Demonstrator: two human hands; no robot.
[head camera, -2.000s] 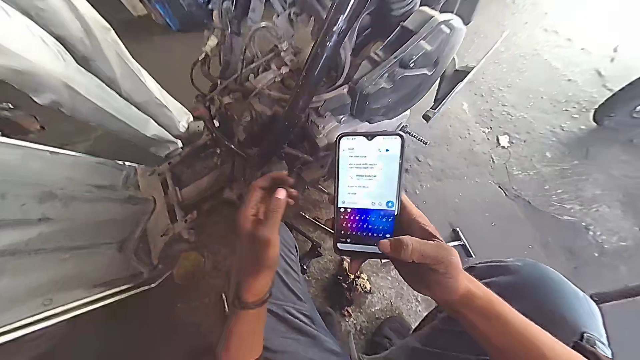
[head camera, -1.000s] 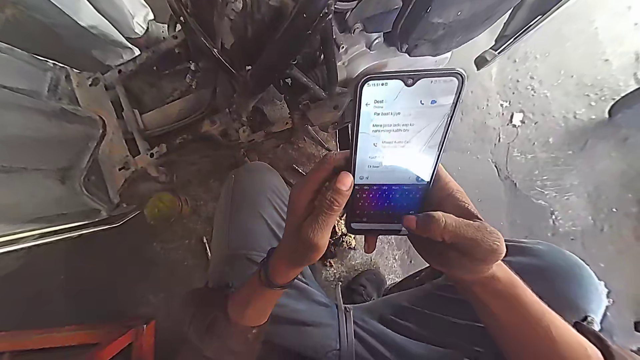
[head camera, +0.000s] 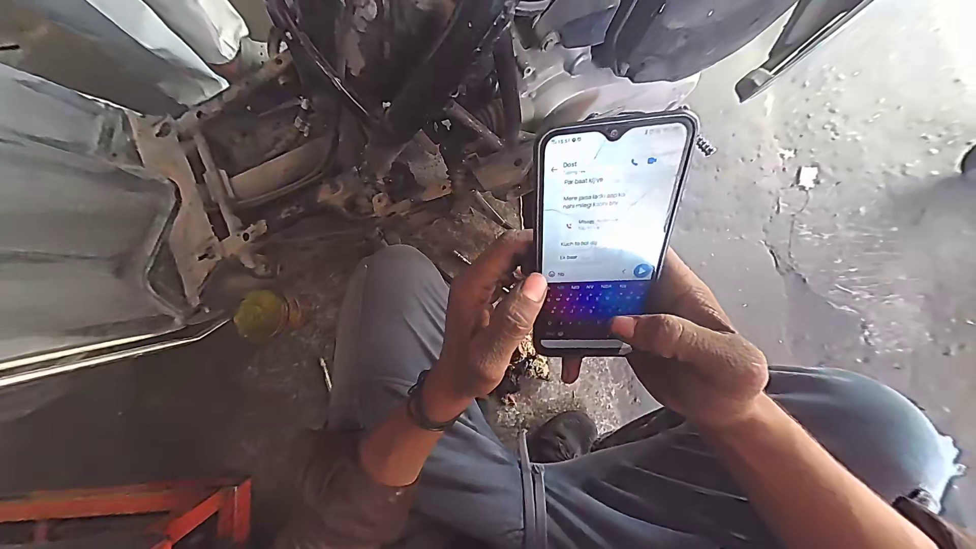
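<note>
A smartphone (head camera: 602, 229) in a dark case is upright before me, its screen lit with a messaging page above a blue and purple keyboard. My right hand (head camera: 690, 351) grips its lower right part, with the thumb over the keyboard's bottom right corner and a fingertip showing below the case. At the phone's left edge is my left hand (head camera: 492, 320), thumb raised beside the keyboard; its fingers are partly hidden behind the phone, and whether they grip it I cannot tell. A dark band (head camera: 428, 404) circles my left wrist.
Beyond the phone stands a partly stripped motorcycle (head camera: 404, 99) with its frame and engine showing. Grey body panels (head camera: 76, 206) lie at the left, near a yellowish round object (head camera: 259, 314). An orange-red metal frame (head camera: 152, 503) is at lower left. My bent legs (head camera: 671, 473) are below the phone.
My left hand, apart from the phone two seconds ago, has come to its left edge. The phone is nearer the camera than at first. The view has shifted.
</note>
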